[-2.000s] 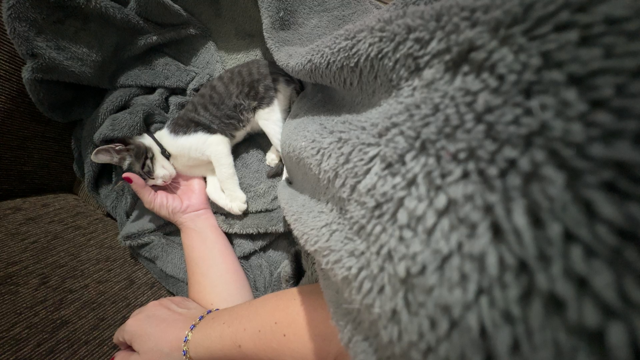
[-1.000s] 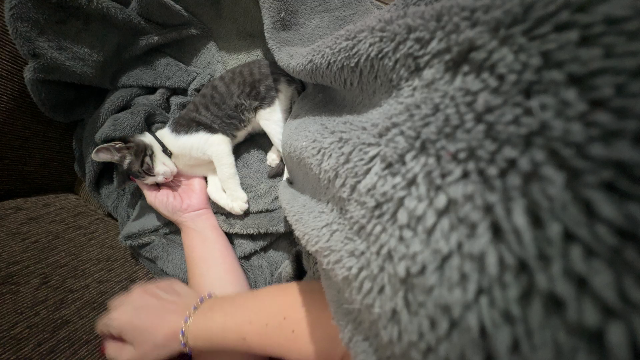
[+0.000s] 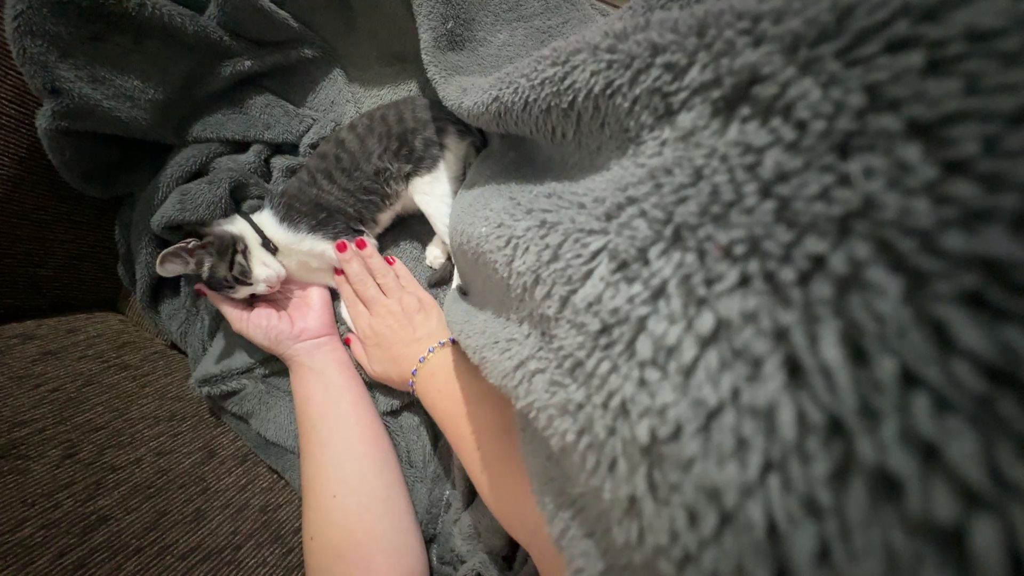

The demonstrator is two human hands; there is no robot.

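A gray tabby-and-white cat point(image 3: 360, 168) in a dark collar point(image 3: 260, 234) lies on its side on a gray plush blanket point(image 3: 264, 120). Palm up, my left hand point(image 3: 284, 320) cups the cat's chin and cheek, its thumb beside the head and its other fingers mostly hidden. My right hand point(image 3: 392, 320) lies flat, palm down, over the cat's front legs, with its fingertips at the chest; it grips nothing. A beaded bracelet point(image 3: 424, 364) circles the right wrist. Most of the front legs are hidden beneath this hand.
A thick fold of gray fleece blanket point(image 3: 720, 304) rises at the right, over the cat's hind end. Brown ribbed sofa upholstery point(image 3: 128, 448) shows at the lower left, with a darker upright part point(image 3: 48, 224) above it.
My right hand has moved from the lower left, where its arm crossed over my left forearm, up and right to the cat's front legs. My left hand stays under the cat's chin.
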